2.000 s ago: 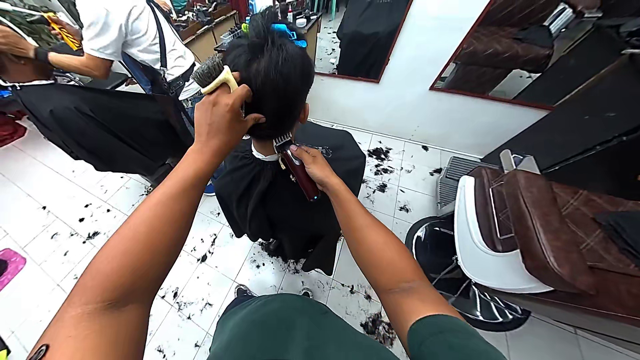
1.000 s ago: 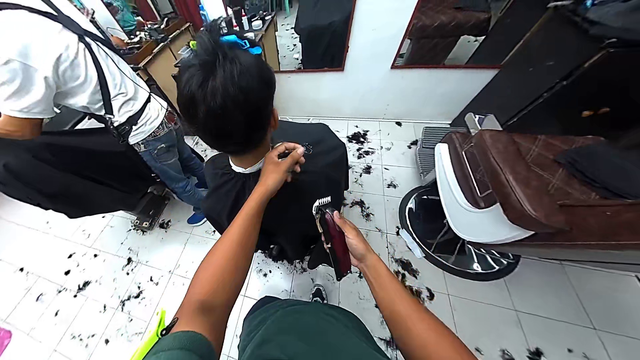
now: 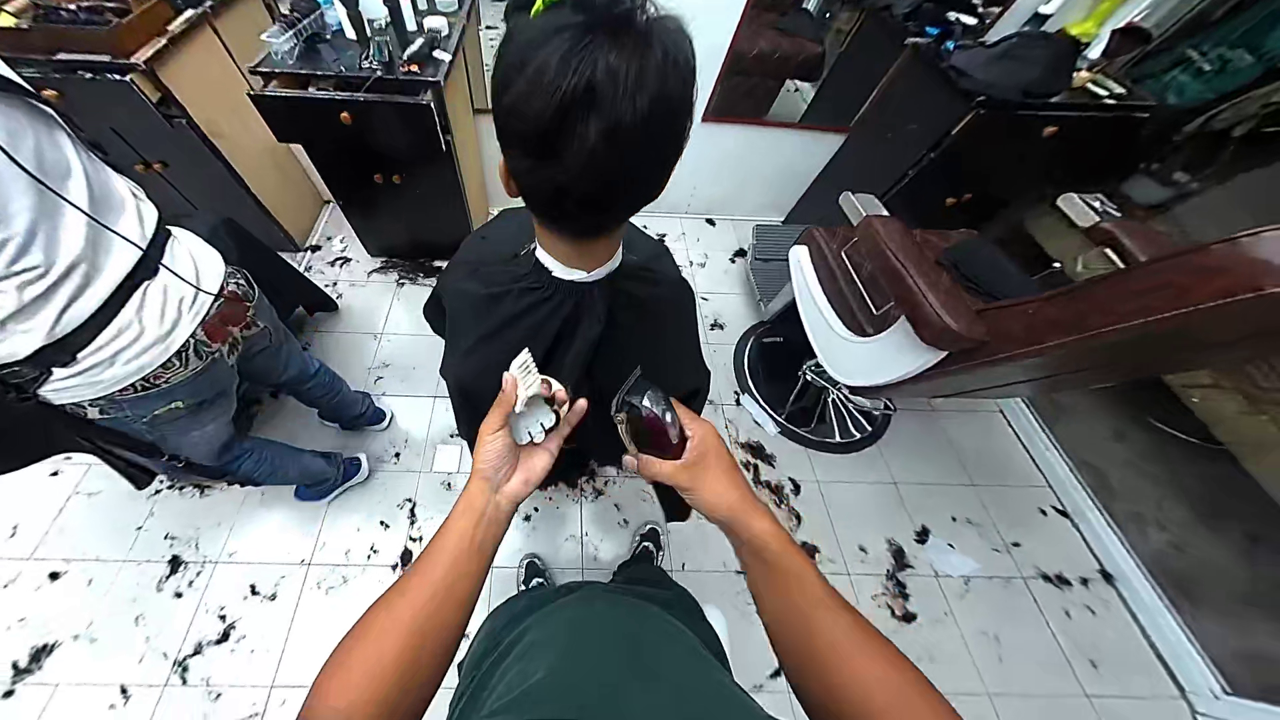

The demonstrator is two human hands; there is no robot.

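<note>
A dark red hair clipper rests in my right hand, its blade end pointing up and to the left. My left hand, palm up and fingers curled, holds a pale clipper guard comb with a whitish-grey piece below it. Both hands are a short way apart, behind the back of a seated person with short black hair. A black cape covers this person's shoulders, with a white neck strip around the neck.
A co-worker in a white shirt stands at the left. Black cabinets are behind. On the right is a brown barber chair with a round metal base. Cut hair lies on the white tiled floor.
The clipper, at the person's head two seconds ago, is now lower and away from it. My left hand has left the head and turned palm up. The view has shifted.
</note>
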